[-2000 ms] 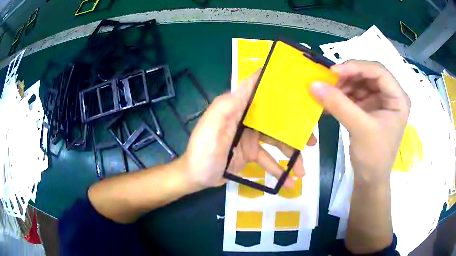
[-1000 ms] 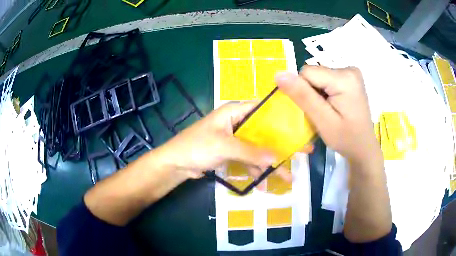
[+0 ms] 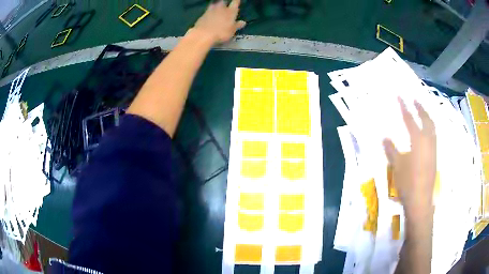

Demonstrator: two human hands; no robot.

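Observation:
My left hand (image 3: 217, 22) reaches past the pale rail, at the top, fingers spread and holding nothing that I can see. Dark blurred shapes lie beside it on the green strip. My right hand (image 3: 415, 155) is blurred over the white waste sheets (image 3: 375, 80) at the right, fingers apart; yellow pieces (image 3: 370, 204) lie around and partly under it. The long adhesive sheet (image 3: 274, 136) with yellow pieces in two columns lies in the middle. Black plastic frames (image 3: 69, 126) are heaped at the left, partly hidden by my left arm.
The pale rail (image 3: 279, 45) curves across the top. Yellow-rimmed frames (image 3: 134, 15) lie beyond it, one at the upper right (image 3: 390, 37). White waste strips (image 3: 19, 176) are at the left edge. Spare adhesive sheets (image 3: 479, 107) are at the right edge.
The black frame with the yellow piece has left my hands. My left hand has moved up beyond the rail; my right hand has moved right over the waste sheets. Both have opened.

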